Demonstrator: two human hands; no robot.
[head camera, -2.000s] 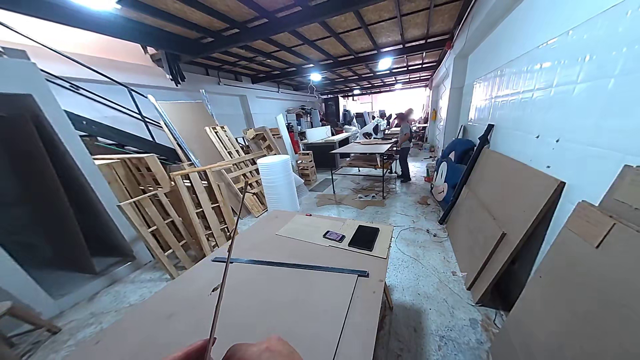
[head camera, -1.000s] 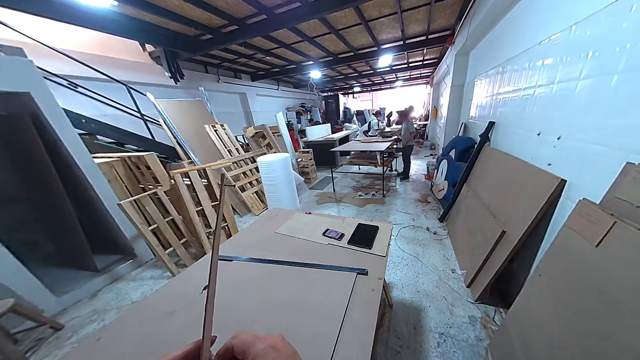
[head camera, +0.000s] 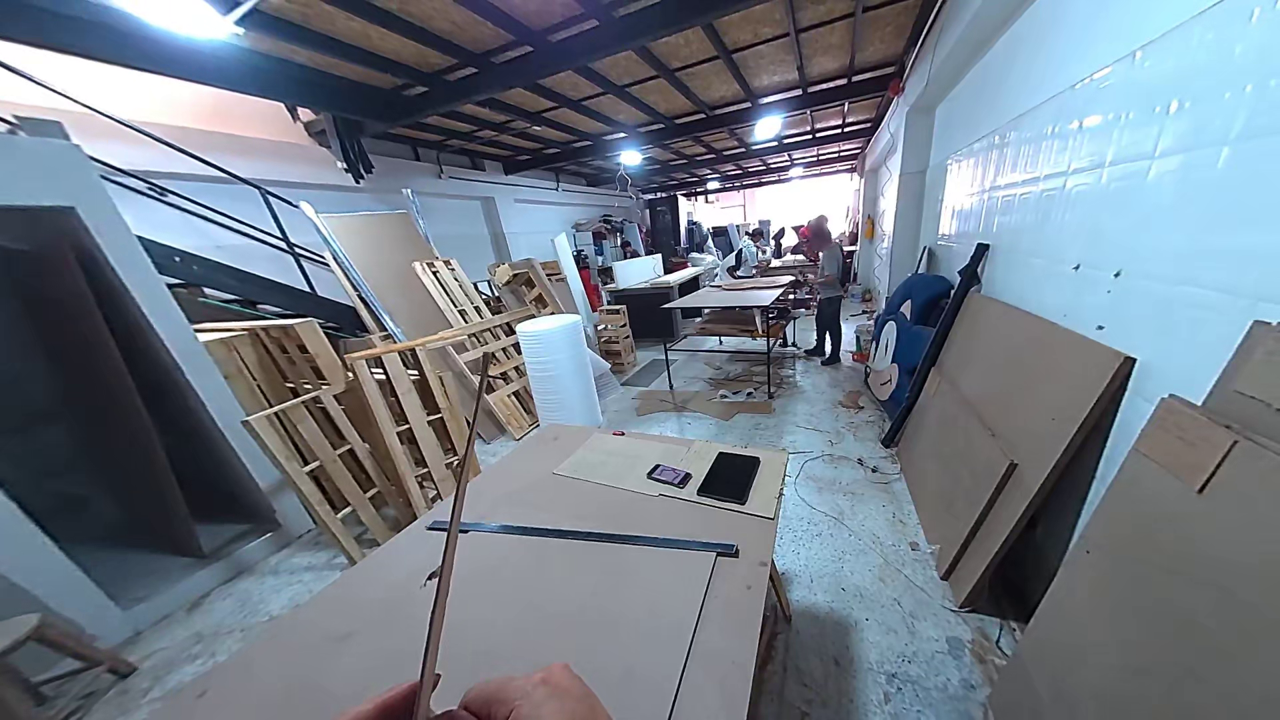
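Note:
At the bottom edge of the head view my left hand (head camera: 385, 702) and my right hand (head camera: 540, 695) meet at the lower end of a long thin strip of board (head camera: 448, 560), seen edge-on and tilted upward. The left fingers lie against the strip; the right hand is curled beside it, its fingertips hidden. Below lies a large brown board (head camera: 570, 610) on the worktable. Across the board runs a dark metal straightedge (head camera: 600, 538). Further back, a phone (head camera: 669, 476) and a black tablet-like object (head camera: 729, 477) rest on a pale thin sheet (head camera: 620, 462).
Wooden pallets (head camera: 400, 430) lean at the left, near a white foam roll (head camera: 560, 370). Brown boards (head camera: 1010, 400) lean on the right wall. A cable (head camera: 850, 520) lies on the floor. A person (head camera: 827, 290) stands by a farther table (head camera: 728, 297).
The strip's upper end has shifted between frames, and the strip leans more to the right now than one second ago. Both hands have stayed low at the bottom edge.

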